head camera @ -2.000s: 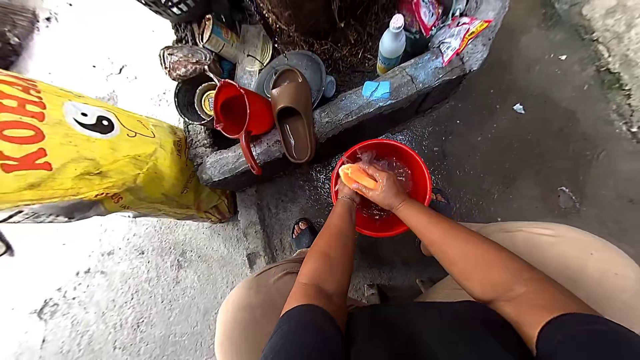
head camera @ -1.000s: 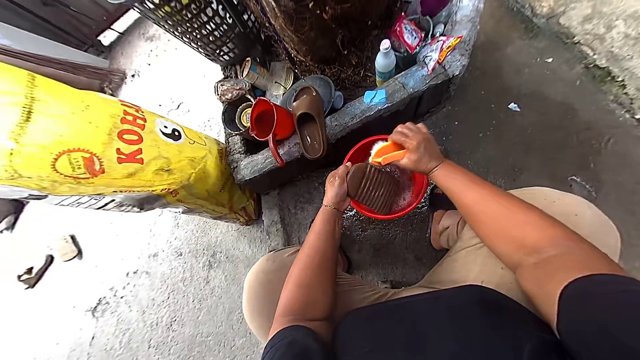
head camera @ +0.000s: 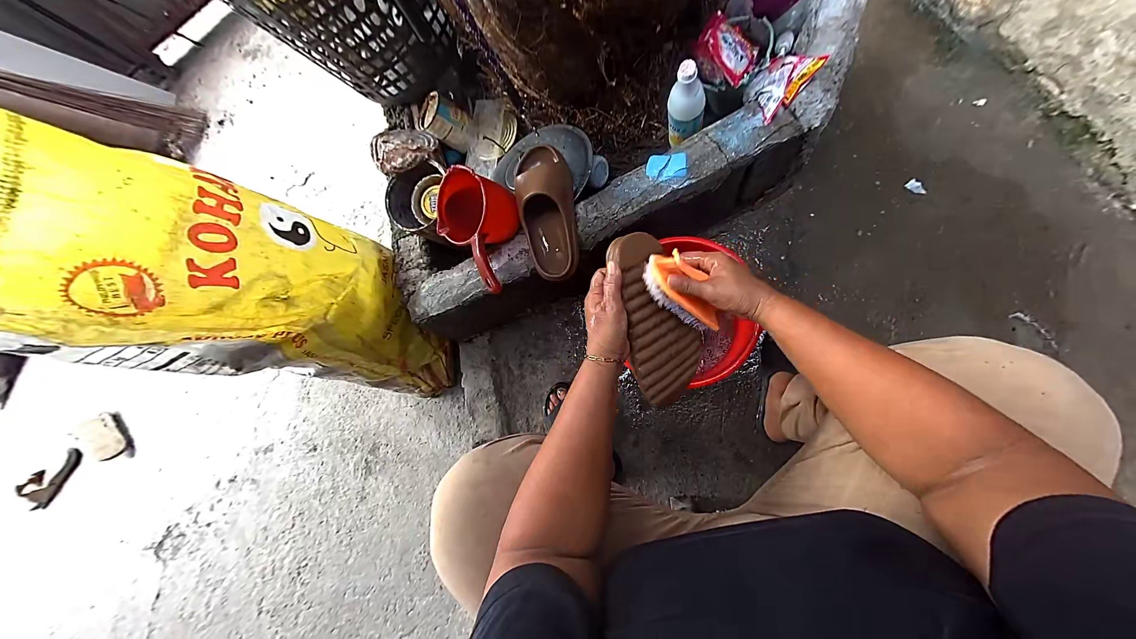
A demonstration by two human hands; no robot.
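Note:
My left hand [head camera: 607, 312] grips a brown rubber slipper [head camera: 661, 355] by its edge, with the ridged sole facing up. In my right hand [head camera: 723, 284] is an orange scrub brush [head camera: 698, 300], its white bristles against the sole. Beneath both hands stands a red plastic basin [head camera: 753, 342] holding sudsy water, partly hidden by the slipper. A second brown slipper [head camera: 548, 222] leans on the concrete edge of the planter, beside a red plastic dipper [head camera: 479, 209].
A raised concrete planter edge [head camera: 621, 209] runs past the basin. On it lie a blue bar [head camera: 666, 166], probably soap, and a white bottle [head camera: 686, 102], near torn sachets [head camera: 785, 84]. A big yellow sack [head camera: 177, 248] is at the left, a black plastic crate [head camera: 364, 40] behind.
Two seconds ago both hands were at the brush over the basin. The slipper has since come into my left hand, and the brush in my right hand has moved onto its sole.

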